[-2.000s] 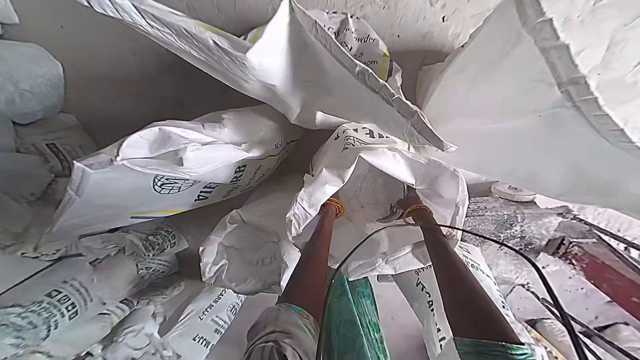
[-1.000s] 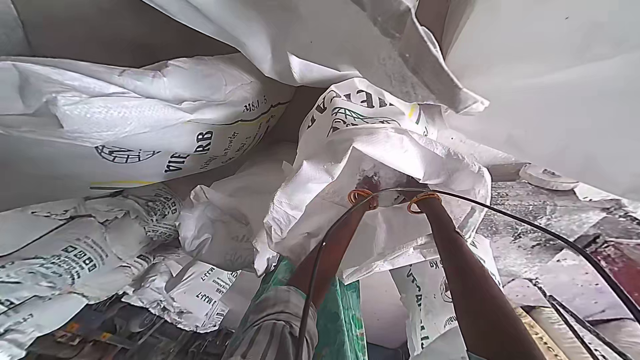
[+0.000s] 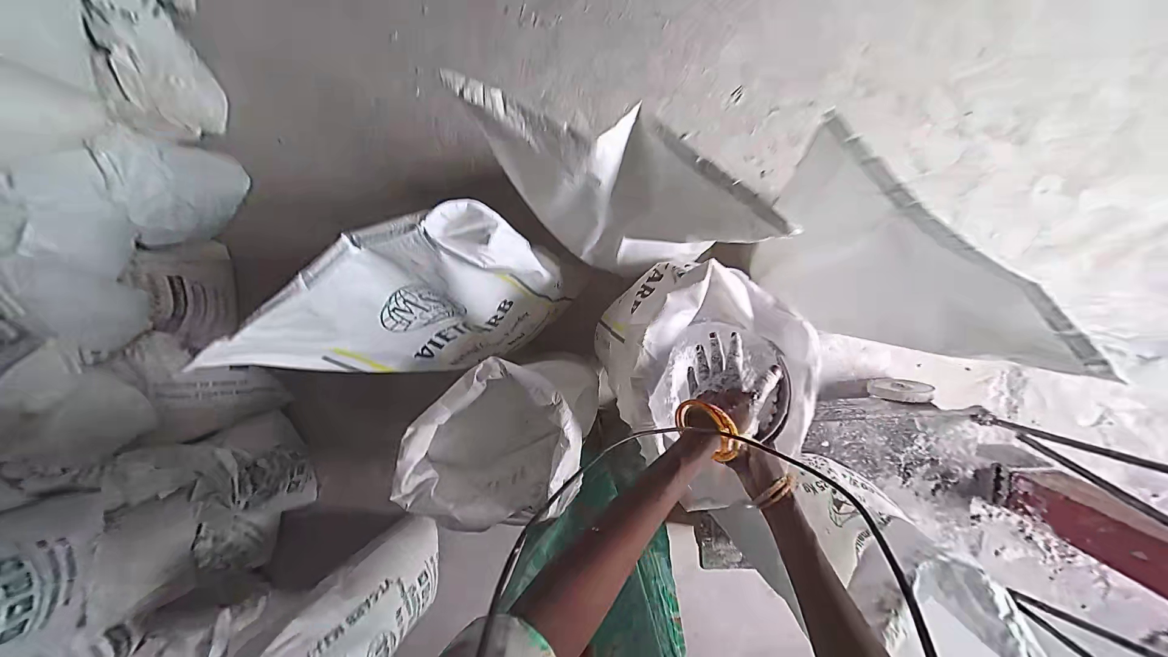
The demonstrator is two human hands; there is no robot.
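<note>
An open white woven sack (image 3: 630, 351) of white powder (image 3: 680, 351) stands in front of me, its mouth facing up. Inside the mouth, my left hand (image 3: 721, 374) lies over the powder with spread, dusted fingers and holds nothing; orange bangles circle its wrist. My right hand (image 3: 756, 433) is close against it at the right of the mouth, beside a dark curved rim (image 3: 783, 401). Part of that hand is hidden, so its grip is unclear. A second open sack (image 3: 493, 443) stands to the left, and a printed sack (image 3: 438, 301) slumps behind it.
Filled sacks (image 3: 192, 392) are piled at the left. Empty-looking white sheets or sacks (image 3: 931, 265) lean at the wall. A black cable (image 3: 867, 516) arcs across my arms. A dusty ledge with a round disc (image 3: 901, 391) and a red beam (image 3: 1095, 529) lie at the right.
The view has pulled back and shifted widely. My left hand now shows its spread fingers inside the sack mouth, where both hands were bunched together a second ago.
</note>
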